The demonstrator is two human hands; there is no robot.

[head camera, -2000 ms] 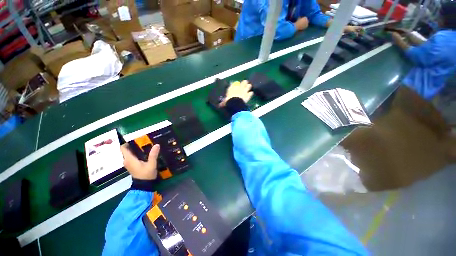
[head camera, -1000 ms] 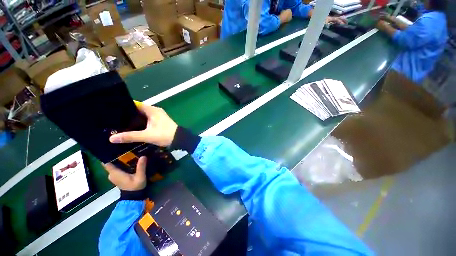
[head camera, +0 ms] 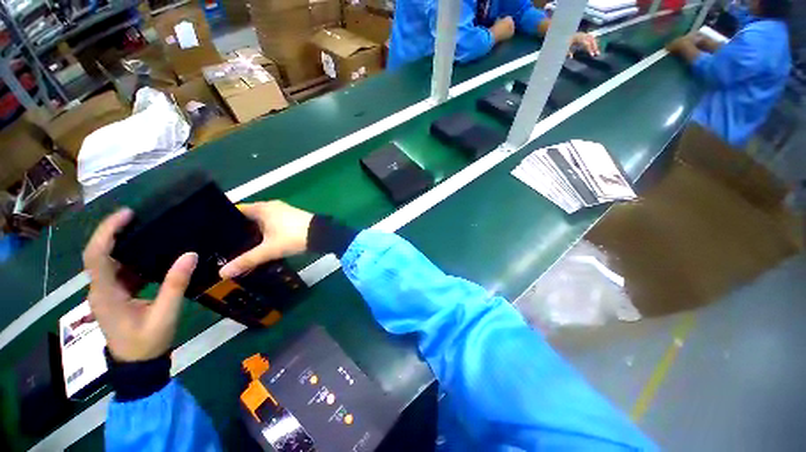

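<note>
A black gift box (head camera: 181,231) is held up, tilted, in front of me. My right hand (head camera: 274,237) grips its right side. My left hand (head camera: 137,300) is at its left side, thumb and fingers around the edge. A printed box sleeve (head camera: 243,296) with an orange edge is at the box's lower end; how far the box is inside it is hidden. A stack of flat sleeves (head camera: 327,388) with orange tabs lies at the near edge. A sleeved box with a white top (head camera: 81,353) lies at the left on the belt.
More black boxes (head camera: 396,172) lie in a row on the green conveyor belt (head camera: 331,196). Fanned printed cards (head camera: 574,175) lie on the right ledge. A grey post (head camera: 548,75) rises at the belt. Two people in blue stand beyond. An open carton (head camera: 707,234) is at right.
My right hand took a black box from the belt and brought it to the sleeve, now lower. My left hand moved from the sleeve to the box's left side. The belt boxes shifted left.
</note>
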